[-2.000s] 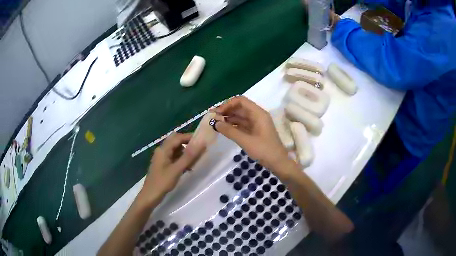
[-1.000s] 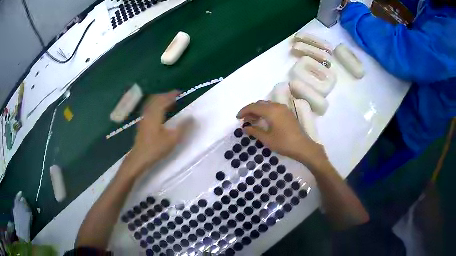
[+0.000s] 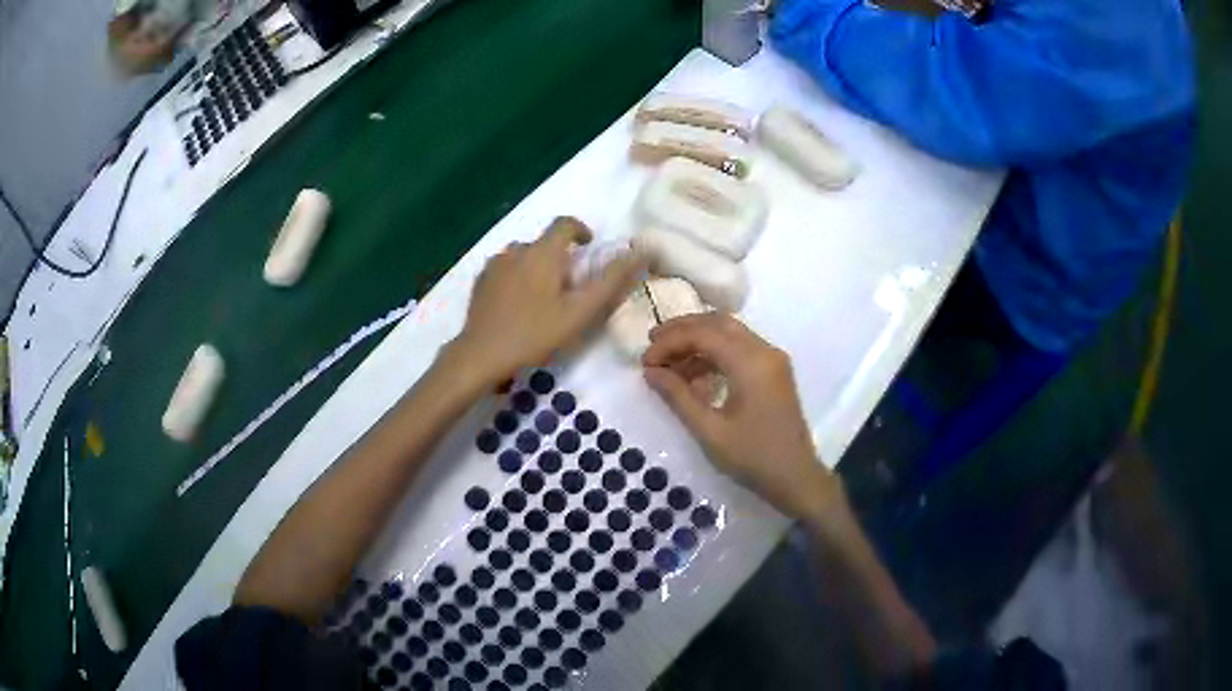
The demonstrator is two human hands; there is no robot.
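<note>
Several off-white housings (image 3: pixel 703 208) lie grouped on the white table. My left hand (image 3: pixel 530 304) reaches over the sheet's upper end to this group, fingers apart and blurred, thumb beside the nearest housings; no object shows in its grasp. My right hand (image 3: pixel 736 398) is just right of the lowest housings, its thumb and fingertips drawn together. Whether a pad is between them is hidden. A clear sheet with rows of round black pads (image 3: pixel 561 524) lies below both hands.
The green conveyor belt (image 3: pixel 446 149) runs along the left, carrying spaced housings (image 3: pixel 297 238), a thin white strip (image 3: pixel 297 386) and a yellow scrap. Across it are another pad sheet (image 3: pixel 233 88) and a blurred hand. A person in blue workwear (image 3: pixel 946 95) is at right, beside a grey post (image 3: pixel 731 30).
My left hand has moved from over the belt to the grouped housings. My right hand has left the sheet's top pads. The housings on the belt have moved down and left in the shifted view.
</note>
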